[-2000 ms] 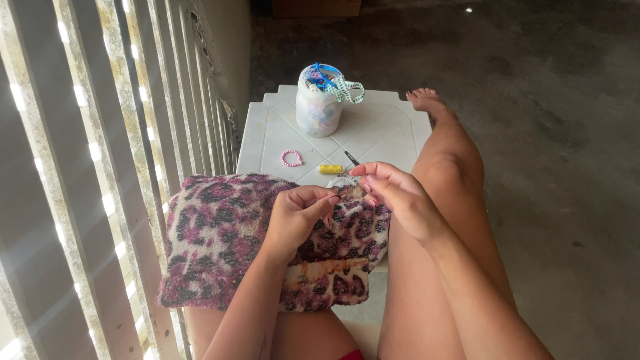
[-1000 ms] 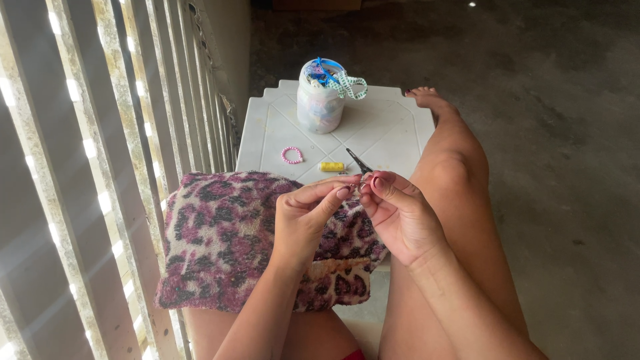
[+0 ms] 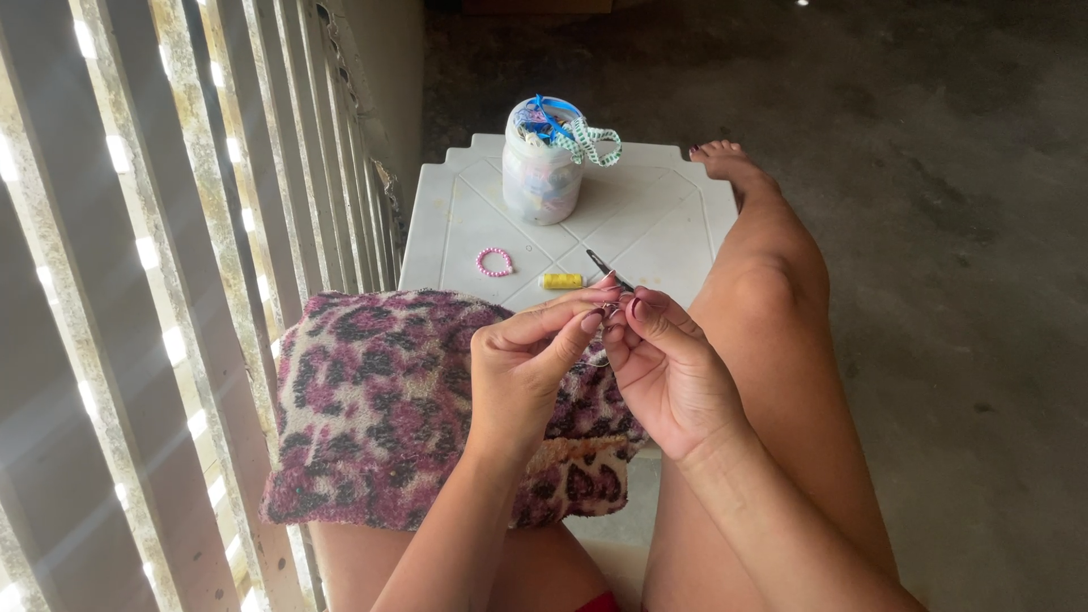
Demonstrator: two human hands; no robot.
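Note:
My left hand [image 3: 531,361] and my right hand [image 3: 676,365] meet at the fingertips over a leopard-print towel [image 3: 374,408]. Between them they pinch a thin thread, part of which loops below the fingers; any small piece on it is too hidden to tell. A dark pointed tool [image 3: 605,265], whose kind I cannot tell, sticks out beyond my right fingers. Just ahead, a spool of yellow thread [image 3: 562,280] lies on its side on the white plastic table [image 3: 450,255], with a pink beaded ring [image 3: 495,262] to its left.
A white plastic jar [image 3: 542,183] filled with ribbons and small items stands at the back of the table, a green-and-white ribbon [image 3: 599,144] hanging over its rim. Slatted railing [image 3: 195,153] runs along the left. My bent leg [image 3: 765,340] borders the table on the right.
My hands have come together at the fingertips from slightly apart two seconds ago. The dark tool now points up and left beyond my right fingers.

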